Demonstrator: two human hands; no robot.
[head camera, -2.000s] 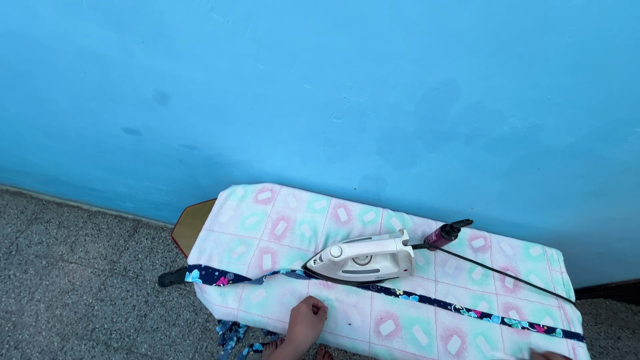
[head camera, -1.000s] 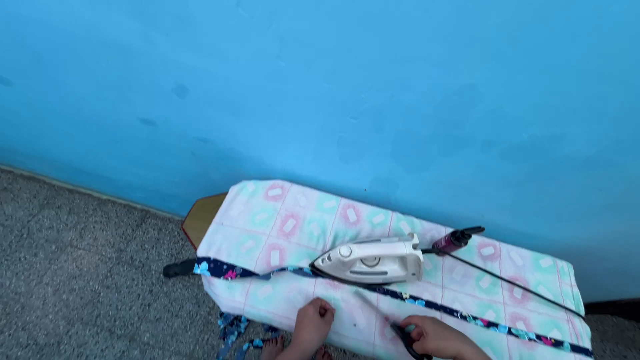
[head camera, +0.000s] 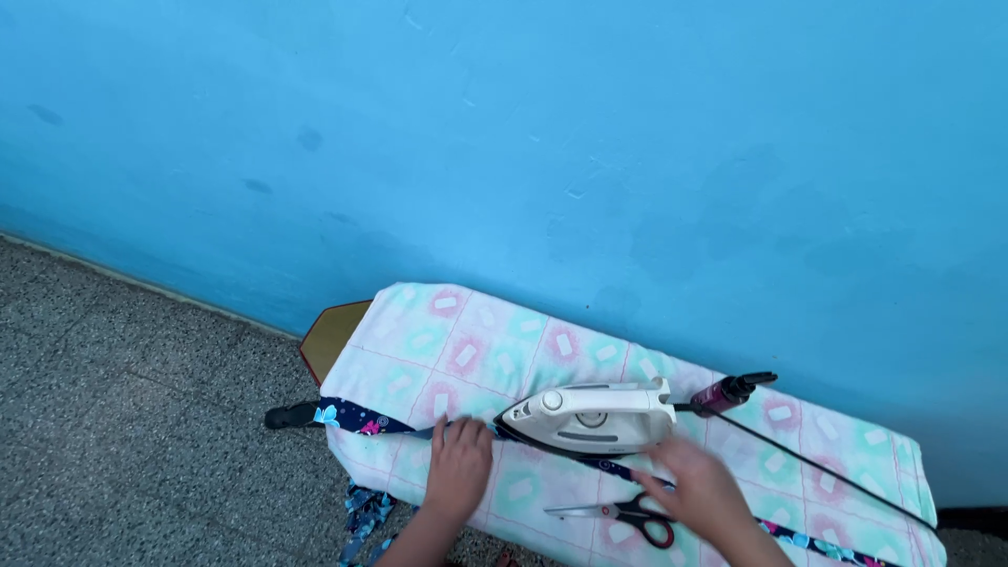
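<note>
On the padded ironing board (head camera: 488, 354) lies a long navy floral fabric strip (head camera: 366, 420), running lengthwise. My left hand (head camera: 459, 465) presses on the strip just left of the iron's tip, fingers bent; whether it pinches the cloth cannot be told. A white steam iron (head camera: 591, 417) rests flat on the strip, tip to the left. Blurred, my right hand (head camera: 693, 480) is near the iron's rear end, over the strip, fingers apart. Scissors with black and red handles (head camera: 646, 520) lie on the board between my hands, blades to the left.
A dark pink spray bottle (head camera: 720, 394) is behind the iron. The iron's black cord (head camera: 827, 468) crosses the board to the right. More floral fabric (head camera: 366, 512) hangs below the near left edge. A blue wall (head camera: 504, 157) runs along the far side, above a speckled floor (head camera: 157, 441).
My right hand, holding the scissors a second ago, has let go of them on the board and moved up toward the iron. My left hand has moved up onto the strip.
</note>
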